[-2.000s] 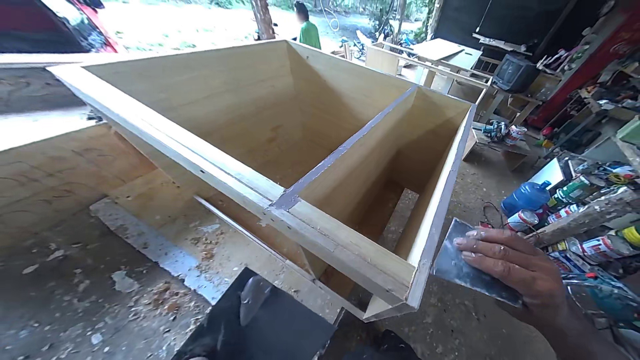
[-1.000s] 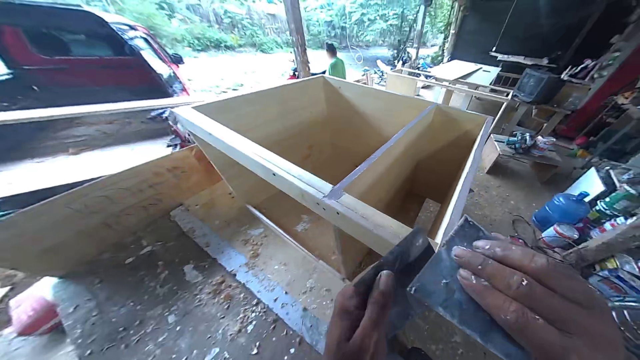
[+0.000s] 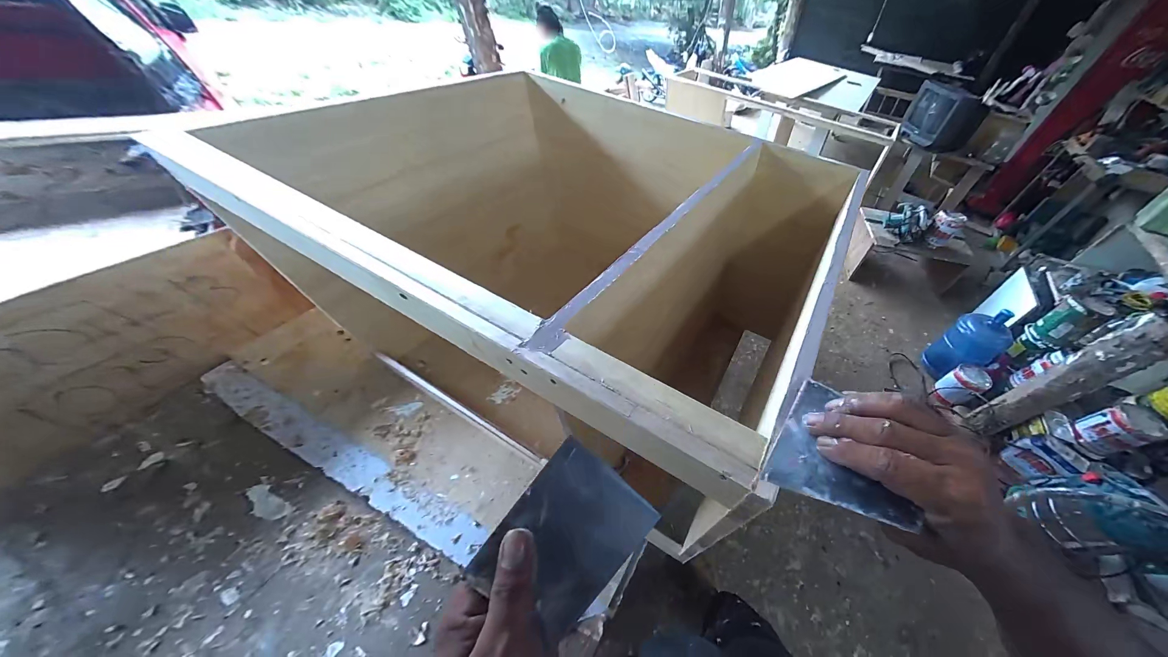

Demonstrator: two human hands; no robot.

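Note:
A pale plywood cabinet carcass point(image 3: 365, 237) with a divider point(image 3: 652, 237) stands in front of me, grey filler along the divider's edge and the right rim. My right hand point(image 3: 899, 456) holds a flat, dark rectangular plate point(image 3: 844, 461), its fingers spread on the face, against the outer side of the carcass near the right front corner. My left hand point(image 3: 502, 598) grips a second dark flat plate point(image 3: 575, 534) below the front rail, thumb on its face. What lies on the underside of that plate is mostly hidden.
Wood shavings point(image 3: 347, 529) and a whitish board strip point(image 3: 347, 456) lie at lower left. Paint cans point(image 3: 1118, 429) and a blue water jug point(image 3: 967, 342) stand at right. A person in green point(image 3: 560, 57) is in the background, near a wooden post point(image 3: 479, 36). A red vehicle point(image 3: 91, 59) is at upper left.
Both hands were close together at the front corner one second ago; now they are apart, the left lower and to the left, the right with its plate against the carcass side.

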